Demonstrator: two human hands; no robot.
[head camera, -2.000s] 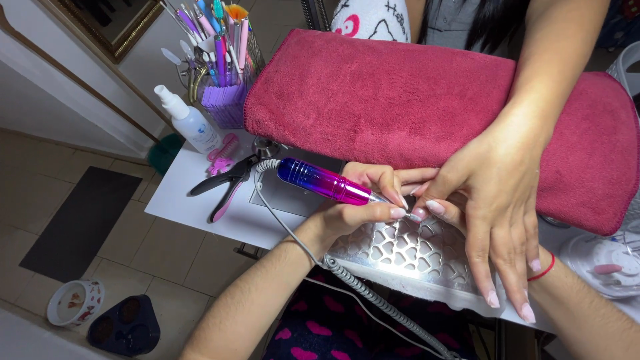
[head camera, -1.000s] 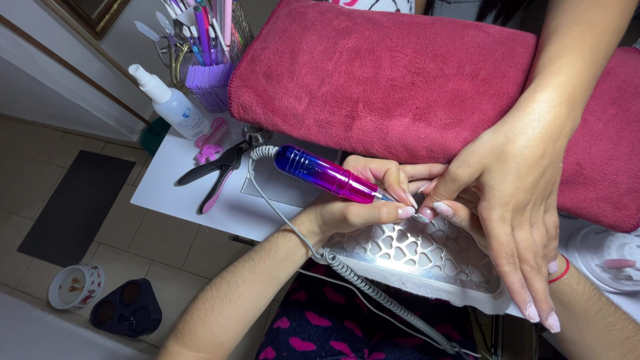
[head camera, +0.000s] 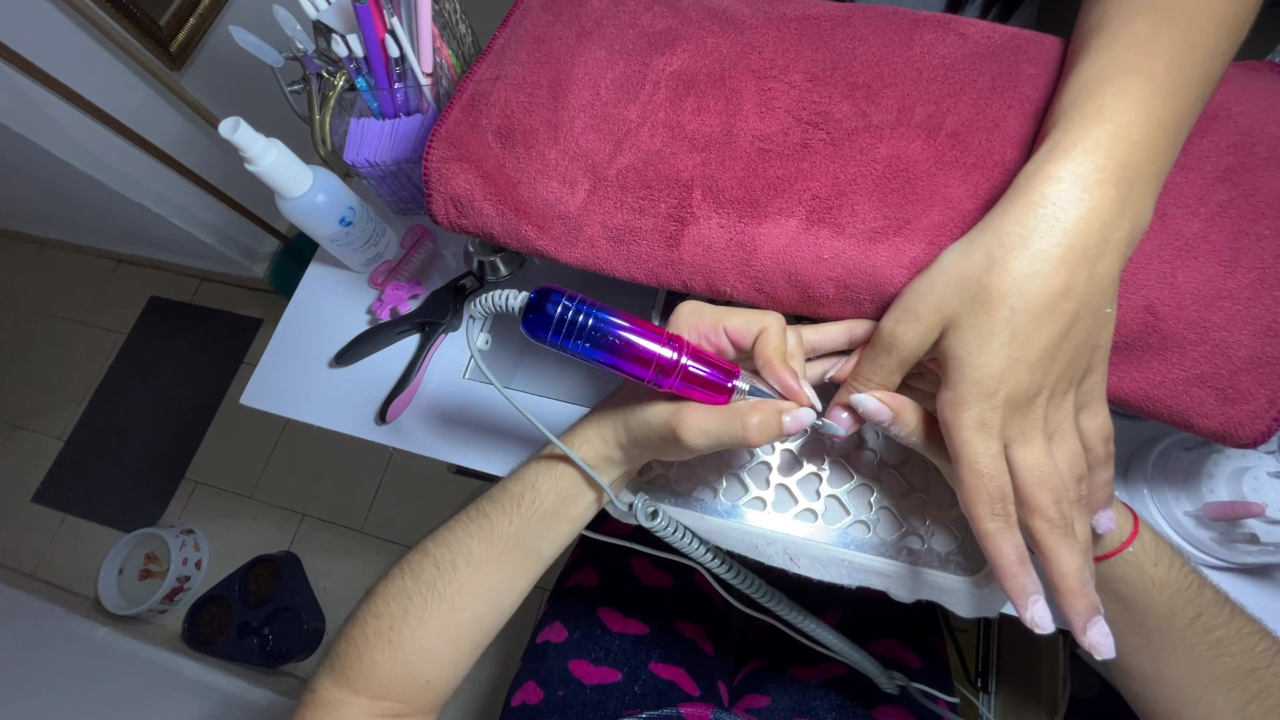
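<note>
My left hand (head camera: 700, 420) holds a blue-to-magenta electric nail drill handpiece (head camera: 635, 345), a coiled grey cord running from its rear end. The metal tip of the drill is at the thumbnail of another person's hand (head camera: 1020, 320), which reaches in from the upper right. My right hand (head camera: 908, 420), with a red string bracelet (head camera: 1122, 533) at the wrist, is mostly hidden beneath that hand and grips its thumb. Below our hands lies a lit metal grille with heart-shaped openings (head camera: 810, 490). A burgundy towel (head camera: 740, 150) covers a cushion under the other person's forearm.
At the left of the white table (head camera: 300, 370) are black-and-pink nail tip clippers (head camera: 425, 335), a pink brush (head camera: 405, 275), a spray bottle (head camera: 325, 205) and a holder of brushes and files (head camera: 390, 150). A round white container (head camera: 1200, 500) stands at right. The cord (head camera: 740, 580) hangs over my lap.
The view has moved closer and shifted. Both my hands keep their holds, with the drill tip still at the other person's thumbnail.
</note>
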